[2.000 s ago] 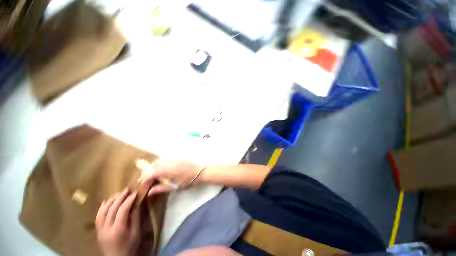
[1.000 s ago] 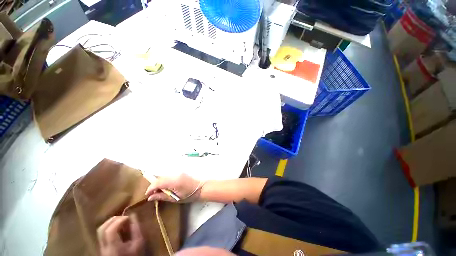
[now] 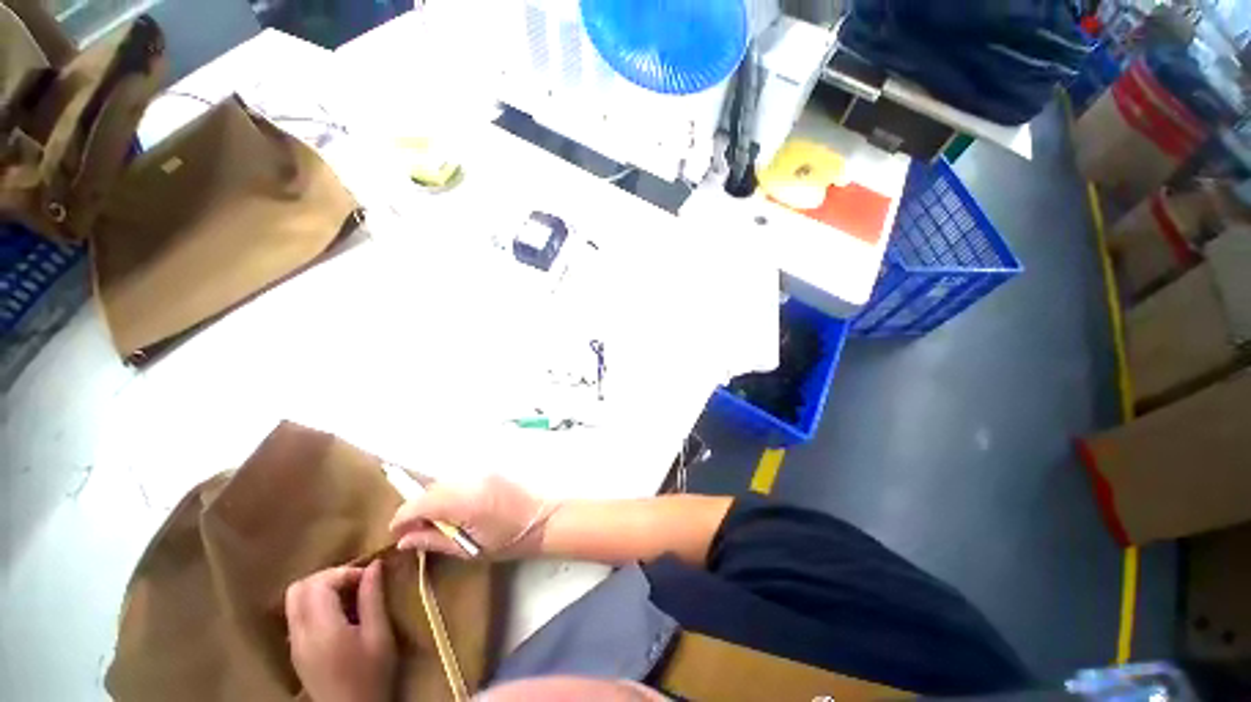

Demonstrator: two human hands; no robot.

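A brown bag body lies crumpled on the white table in front of me. My left hand pinches a fold of its edge. My right hand holds a pen-like tool with a pale end and a yellowish part, and its fingers rest at the bag's edge beside my left fingertips. The tool's tip is hard to make out. A light-tan strap edge runs down from my right fingers.
Green-handled tool, small dark snips and black adapter lie on the table. Another brown bag lies far left. Blue crates stand at the right, a blue fan behind.
My left hand, raised and blurred one second ago, now pinches the bag edge close to my right hand. My right hand has stayed nearly in place with the tool.
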